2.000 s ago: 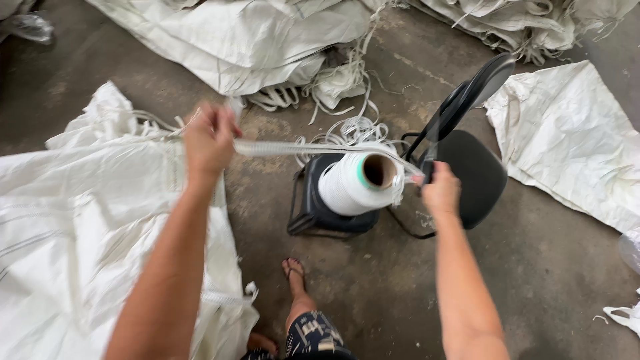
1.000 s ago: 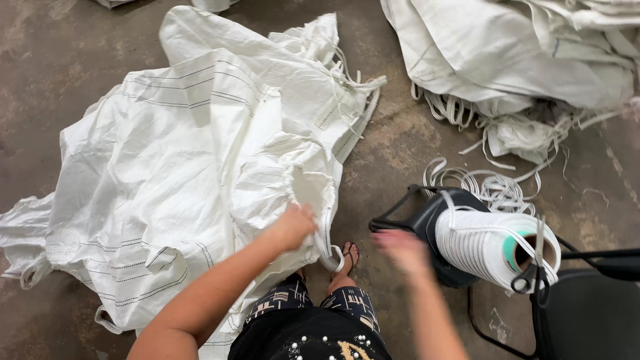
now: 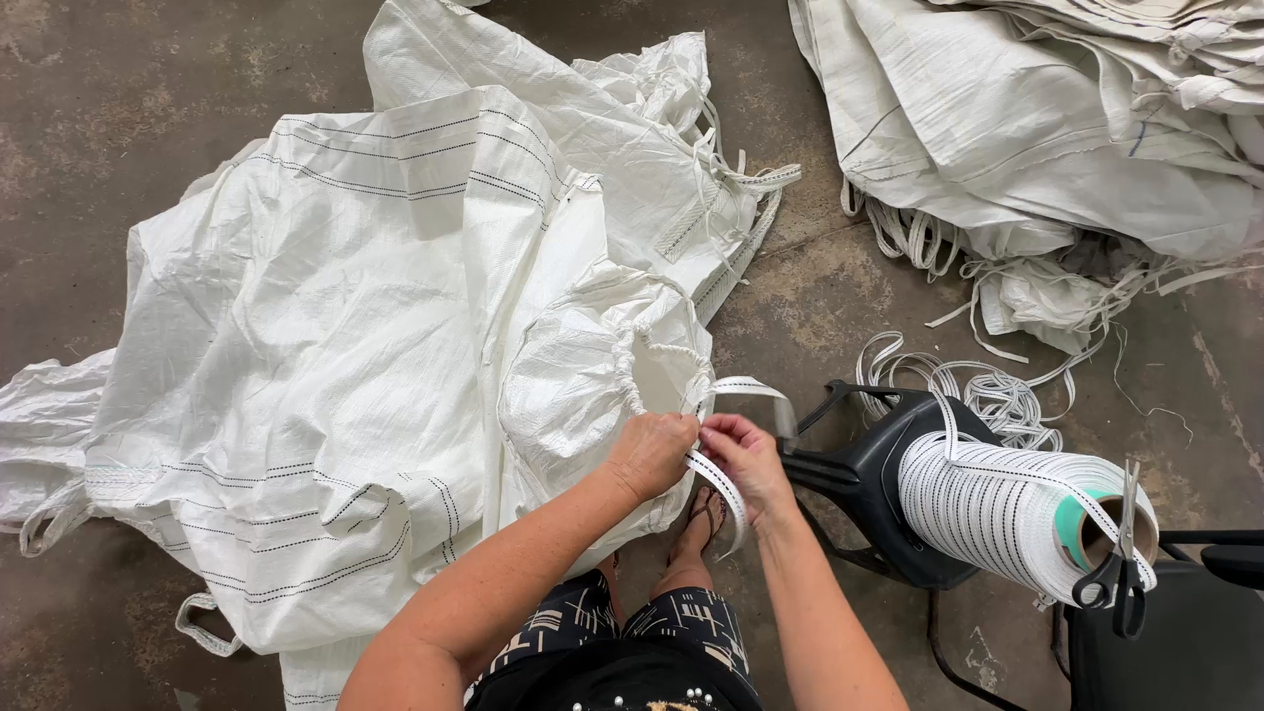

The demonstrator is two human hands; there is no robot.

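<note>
A large white woven bulk bag lies spread on the floor, its gathered round spout towards me. My left hand is closed at the spout's near edge, on the fabric and a white strap with a dark dashed line. Fingertip to fingertip with it, my right hand pinches the same strap. One part of the strap loops up to the right, another hangs down beside my right palm. Exactly how the strap passes between the fingers is hidden.
On a black plastic stool at right lies a spool of similar strap, with black-handled scissors at its core. A black chair stands beside it. More white bags are piled at upper right, near coiled strap.
The view has swung left. Two seconds ago my hands held the strap stretched apart, with scissors by my right hand; now they meet at the spout and the scissors are at the spool.
</note>
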